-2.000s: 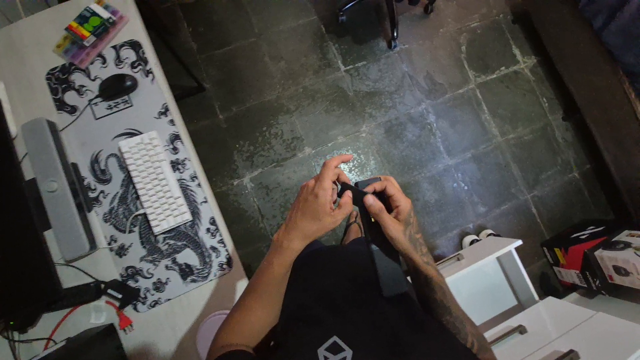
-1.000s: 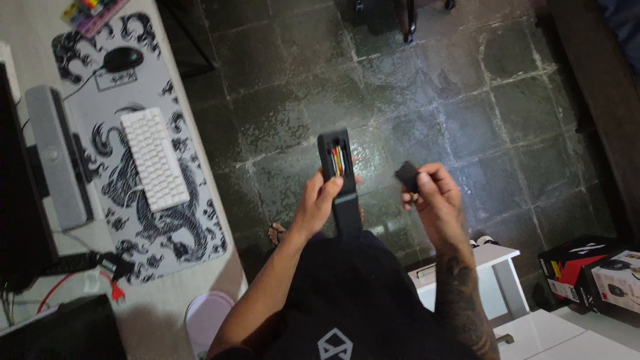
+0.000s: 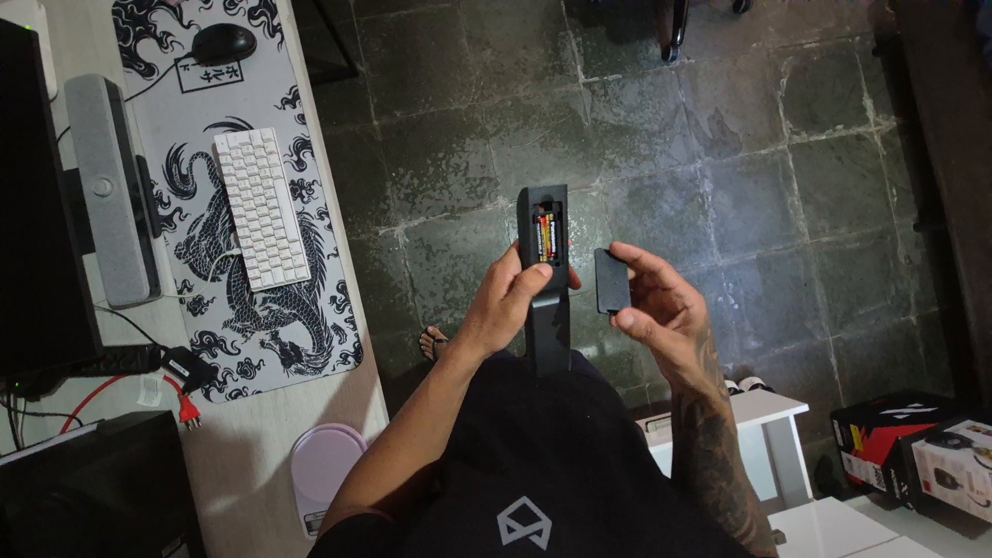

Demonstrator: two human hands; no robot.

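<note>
My left hand [image 3: 508,298] grips a long black remote control [image 3: 549,310], its back turned up and its far end pointing away from me. The battery bay is uncovered, and batteries [image 3: 547,235] with red, gold and black wrapping lie in it. My left thumb rests at the near edge of that bay. To the right of the remote, apart from it, my right hand [image 3: 666,310] holds the small black battery cover [image 3: 612,281] by its two ends, between thumb and fingers.
On the left, a desk [image 3: 256,457] carries a dragon-print mat [image 3: 178,108], white keyboard [image 3: 263,209], black mouse [image 3: 223,45], grey speaker [image 3: 112,190] and lilac scale [image 3: 329,465]. A white drawer [image 3: 763,409] stands out at lower right, near boxes [image 3: 891,442]. Chair legs [image 3: 674,35] show at the top.
Two seconds ago both hands were together on the remote. The cover has since come off in my right hand, the batteries have come into sight, and the cover is now held by its ends.
</note>
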